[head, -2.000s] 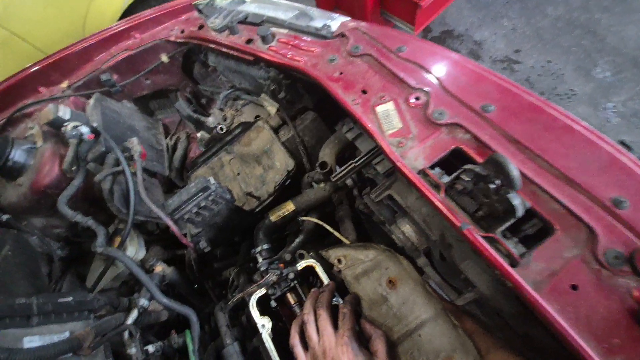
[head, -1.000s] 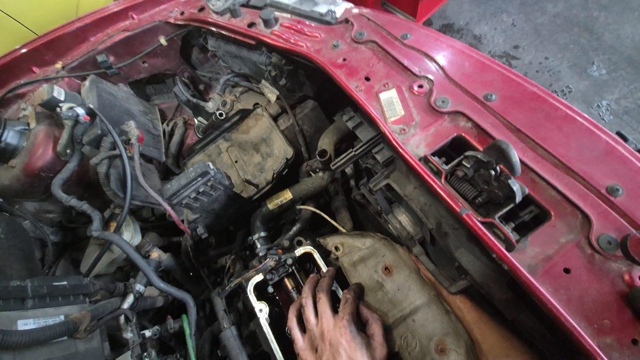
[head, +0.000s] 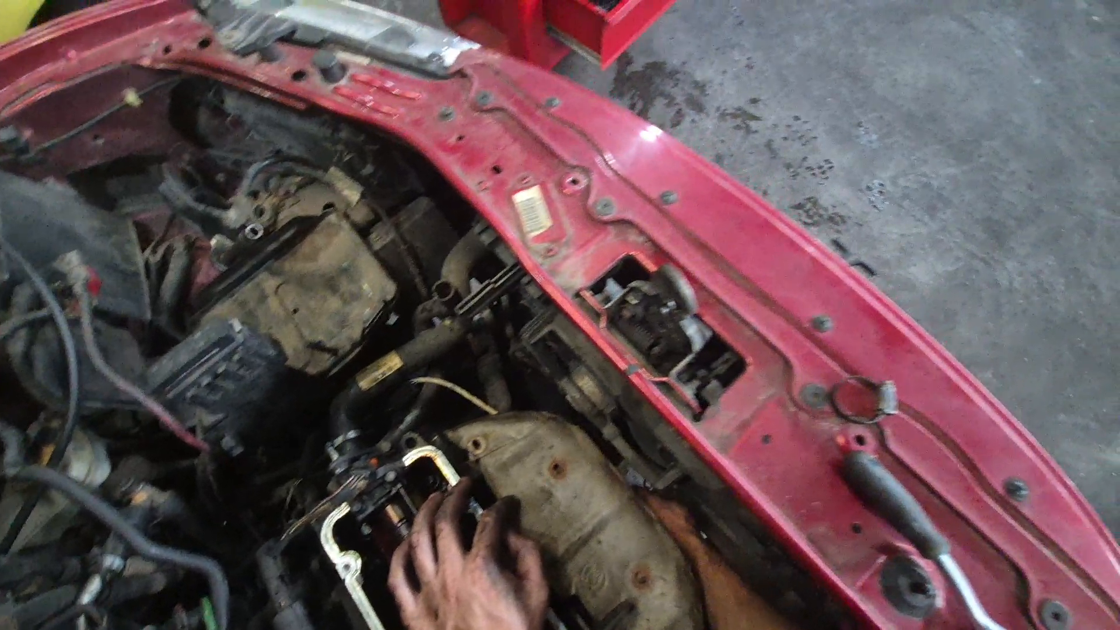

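Observation:
My left hand [head: 477,560], its skin blackened with grime, rests palm down over the uncovered top of the engine, fingers spread and slightly bent. Nothing held shows in it, though its fingertips are partly hidden. A pale metal gasket-face rim [head: 350,569] runs beside it on the left. Just right of the hand lies a dirty metal heat shield [head: 577,516] with rusty bolt holes. Beyond the shield, a bare forearm [head: 722,560] reaches down between it and the front of the car; my right hand is hidden there.
The red front panel [head: 779,472] carries a loose hose clamp [head: 862,400] and a tool with a dark handle [head: 892,503]. A hood latch [head: 661,324] sits in its opening. Hoses [head: 131,525] and a dirty box-shaped part [head: 306,297] fill the left. A red metal cabinet [head: 604,31] stands behind.
The view has shifted toward the right, bringing the hose clamp and dark-handled tool into sight. My left hand stays on the engine, with its fingers slightly moved.

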